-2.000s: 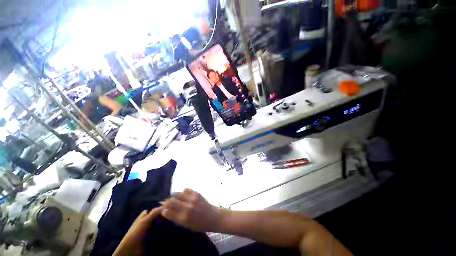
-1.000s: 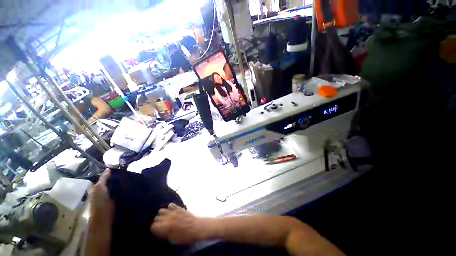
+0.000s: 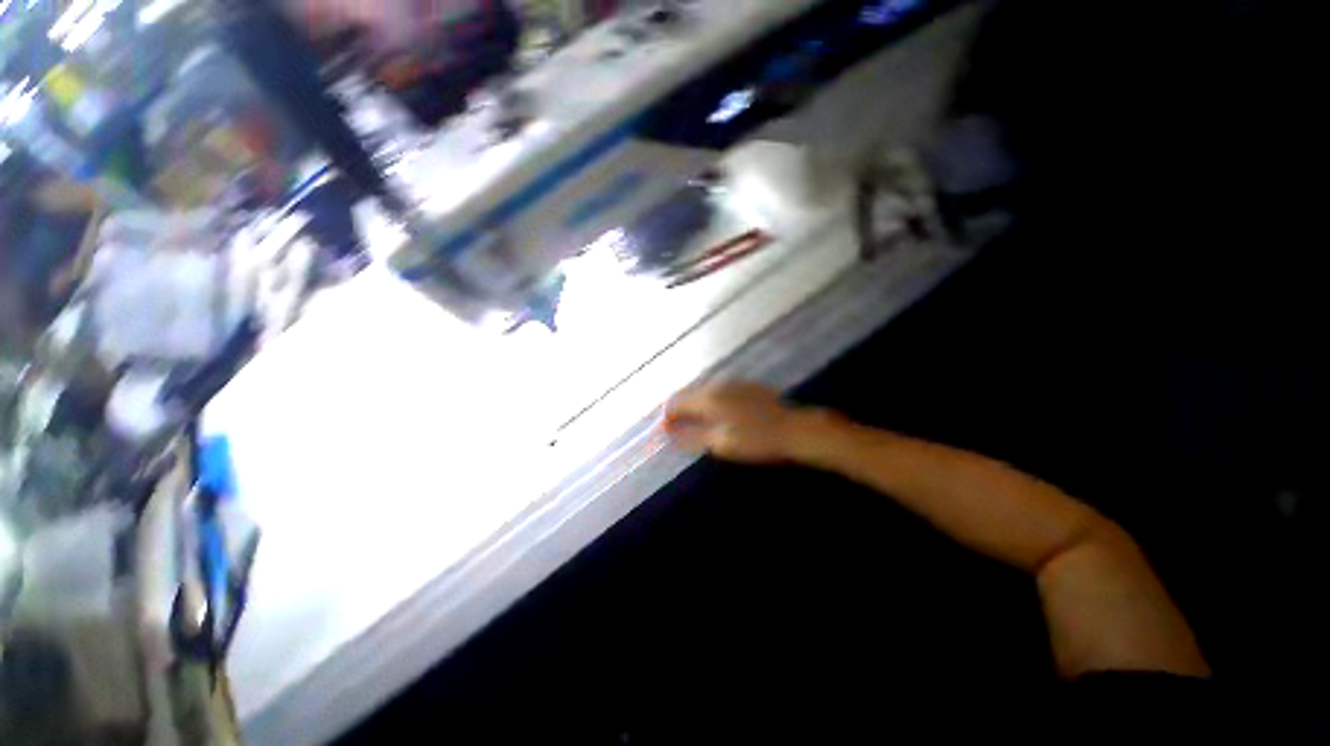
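Note:
My right hand [image 3: 732,421] is at the front edge of the white machine table [image 3: 365,437], its fingers curled over the pale strip along the edge. The view is blurred, and I cannot tell whether the fingers hold anything. My left hand is out of the picture. The white sewing machine [image 3: 584,204] with a blue stripe stands behind, its needle area [image 3: 533,303] washed out by bright light. Red-handled thread snips [image 3: 718,260] lie on the bed under the machine arm. The dark cloth worked on before cannot be made out.
A dark bundle [image 3: 674,216] lies under the machine arm near the snips. Dark fittings [image 3: 897,211] are at the table's right end. A blue item [image 3: 216,488] and blurred things are at the table's left side. The space below the front edge is black.
The view has swung down and right. My right hand has left the dark cloth and moved to the table's front edge. My left hand and the cloth it touched have gone from view.

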